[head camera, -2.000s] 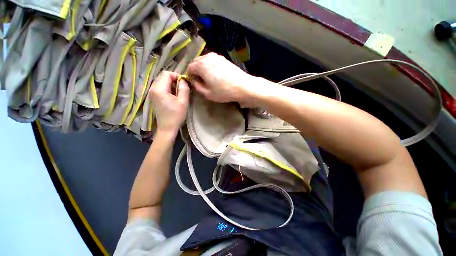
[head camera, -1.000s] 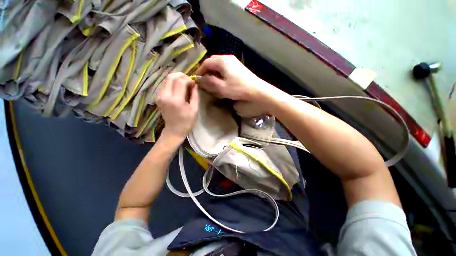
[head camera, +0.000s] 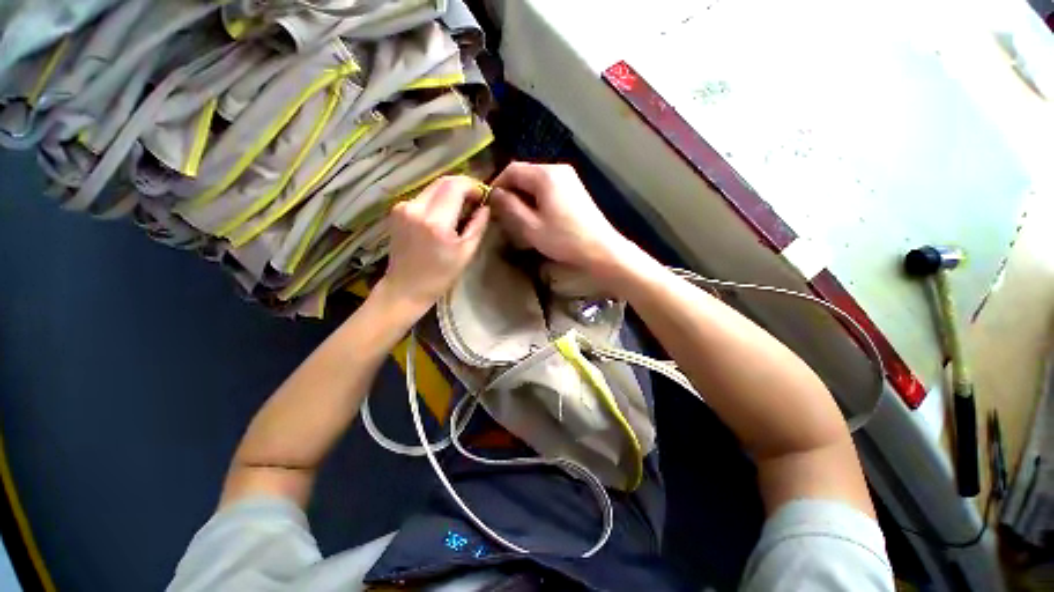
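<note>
A beige bag body (head camera: 497, 306) lies on my lap over the dark apron (head camera: 474, 520), its thin pale straps looped below and out to the right. A narrow strip of yellow tape (head camera: 601, 393) runs along its lower seam. My left hand (head camera: 433, 237) and my right hand (head camera: 555, 214) meet at the bag's top corner, where a bit of yellow shows between the fingertips. Both hands pinch the corner. The fingertips partly hide the exact fold. My right forearm crosses over one strap.
A large heap of grey-beige bags (head camera: 231, 139) with yellow edges stands at upper left. The pale worktable (head camera: 798, 127) has dark red strips (head camera: 705, 162) along its edge. A hammer (head camera: 950, 347) and a dark pointed tool (head camera: 996, 451) lie at right.
The view has shifted, so more of the table and the whole hammer show at right. Both hands stay together at the bag's corner, still pinching it.
</note>
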